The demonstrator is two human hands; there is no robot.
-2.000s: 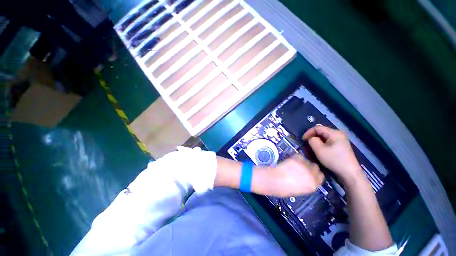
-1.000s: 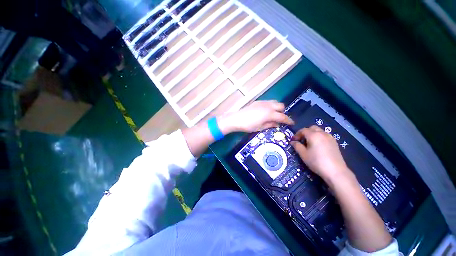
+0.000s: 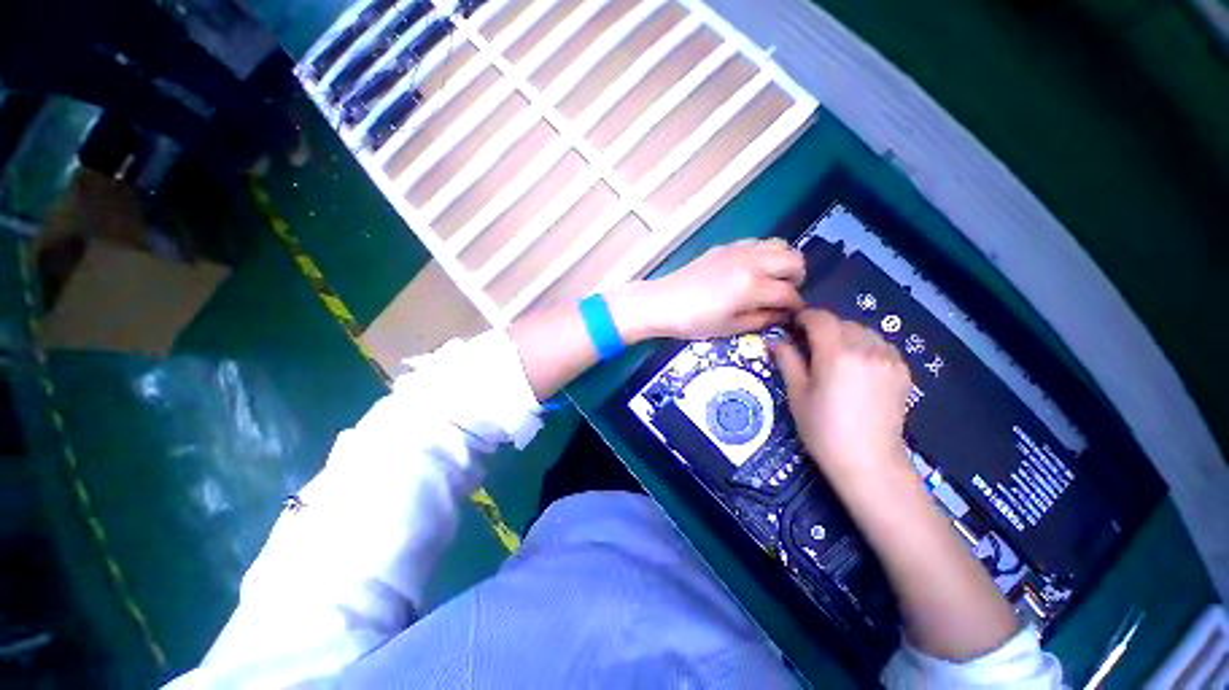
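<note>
The open laptop base lies on the green bench with its insides up. Its black battery pack with white print is along the far side. A silvery fan shows below my left hand. My left hand, with a blue wrist band, reaches over the base's left end. My right hand is beside it over the board, fingers bent down. The fingertips of both hands nearly meet near the battery's left end. Whatever they touch or hold is too small and hidden to tell.
A white slotted tray stands to the left, with dark parts in its far slots. Another white tray is cut off at the lower right. Slim silvery tweezers lie beside it. The conveyor's pale edge runs behind the laptop.
My left hand has moved from over the middle of the board to its left end. My right hand has shifted slightly left, beside the left fingertips. More battery print is uncovered than at first.
</note>
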